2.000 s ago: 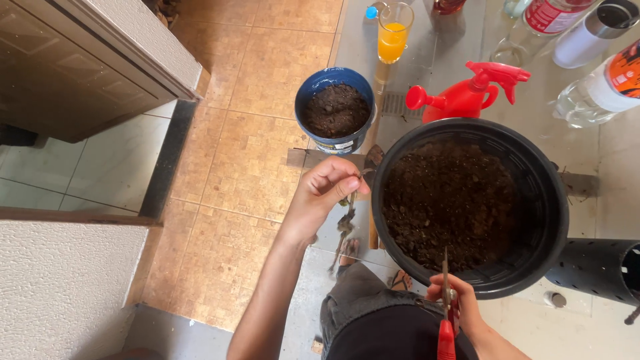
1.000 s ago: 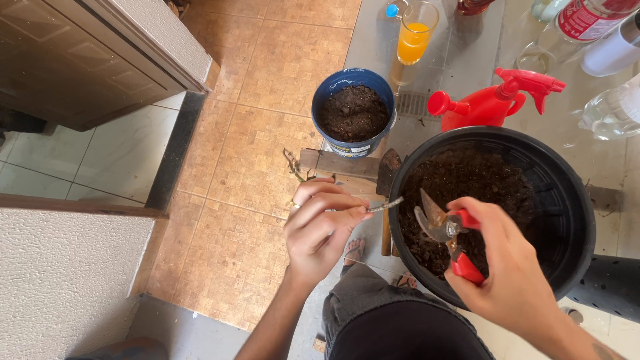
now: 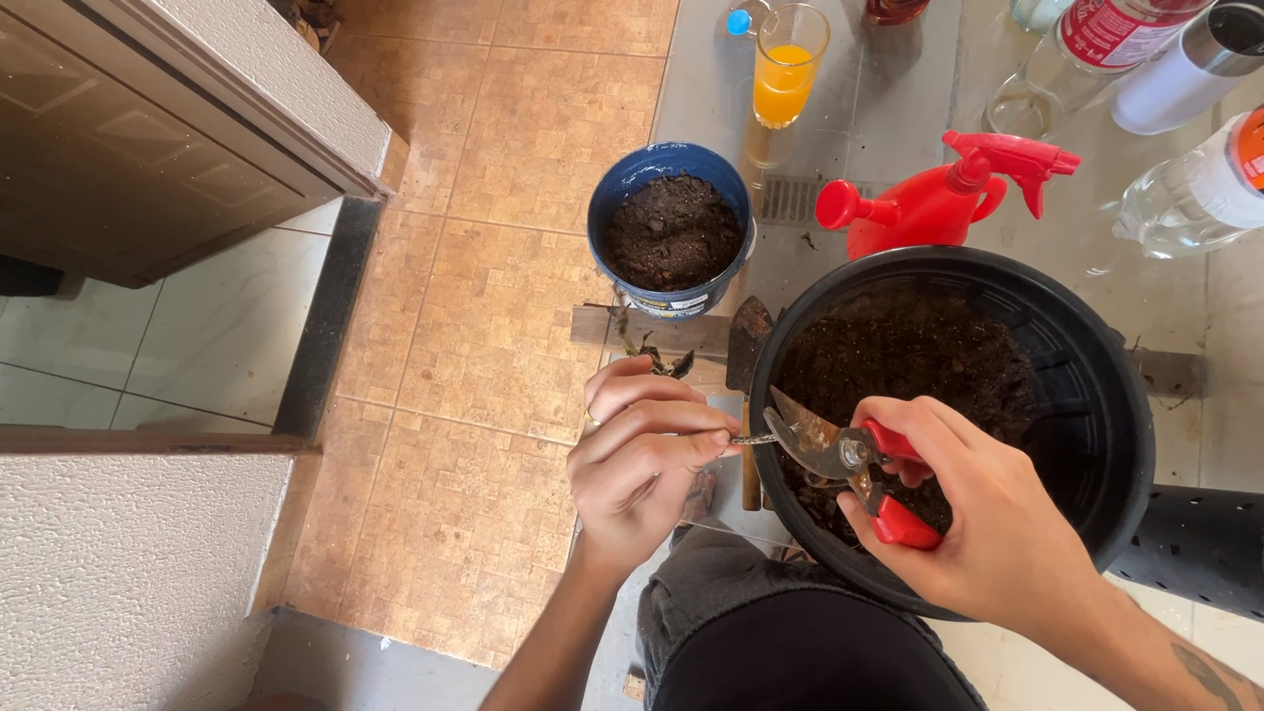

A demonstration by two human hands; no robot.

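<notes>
My left hand (image 3: 642,459) pinches a thin woody plant cutting (image 3: 755,439), whose withered leaves stick out past the knuckles. My right hand (image 3: 973,513) grips red-handled pruning shears (image 3: 839,449) by both handles. Their blades stand parted, with the cutting's tip at or between them; whether they touch is unclear. Both blades are over the left side of a large black plastic pot (image 3: 1126,474) holding dark soil (image 3: 899,365). Beyond my left hand stands a smaller blue bucket (image 3: 602,212), also with soil in it.
A red spray bottle (image 3: 908,217) stands behind the black pot, and a glass of orange drink (image 3: 785,84) farther back. Several bottles, one clear plastic (image 3: 1175,207), occupy the far right. A rusty trowel (image 3: 750,336) lies between bucket and pot. A perforated black container (image 3: 1195,548) is at right.
Two seconds ago the shears were low at the black pot's near edge; my right hand has since raised and turned them toward the cutting. Over the last second, blades and cutting tip have come together.
</notes>
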